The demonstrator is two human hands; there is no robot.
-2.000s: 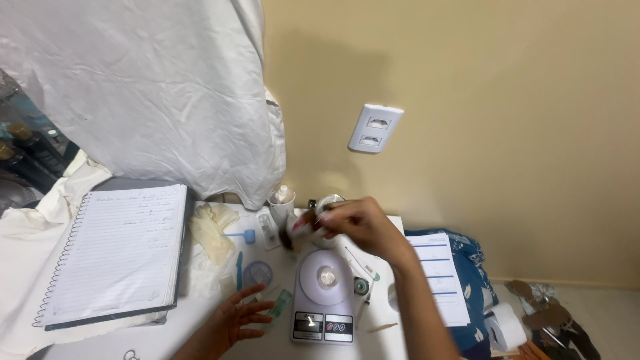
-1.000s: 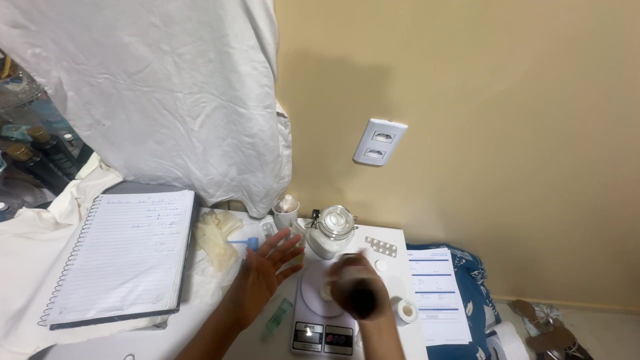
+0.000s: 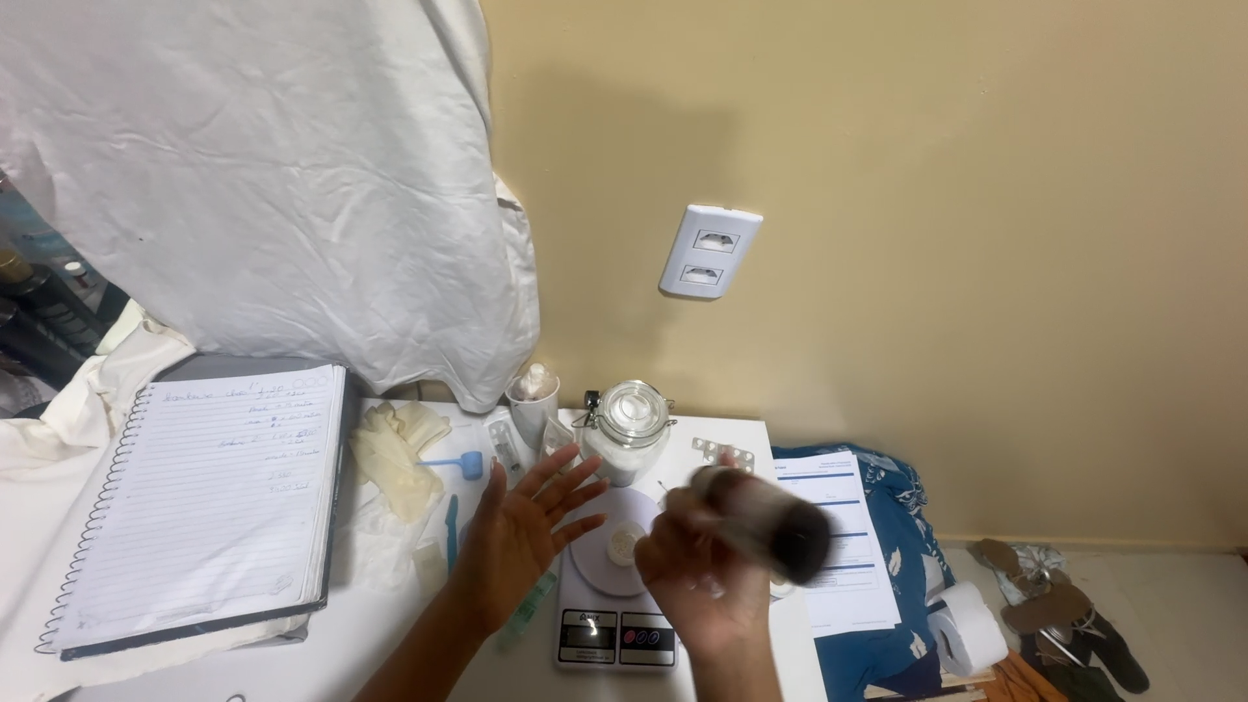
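My right hand [image 3: 704,565] grips a small dark bottle with a pale label [image 3: 765,522], tilted and blurred, over the right side of the scale. My left hand [image 3: 526,522] holds nothing, palm up with fingers spread, at the left of the scale. A white digital kitchen scale [image 3: 616,636] bears a small round container with whitish contents [image 3: 625,543]. Behind it stands a clamp-lid glass jar [image 3: 629,434] of white material. A blue scoop [image 3: 468,465] and a crumpled latex glove [image 3: 398,453] lie left of my left hand.
An open spiral notebook [image 3: 205,507] with handwriting lies at left. A white cup [image 3: 533,405] and a blister pack [image 3: 723,453] are near the wall. Printed sheets [image 3: 858,556] lie on blue patterned cloth at right. A toilet paper roll [image 3: 965,629] and sandals [image 3: 1048,606] are beyond it.
The dark bottle in my right hand has swung from over the scale toward the right since a second ago. My left hand stays spread at the left.
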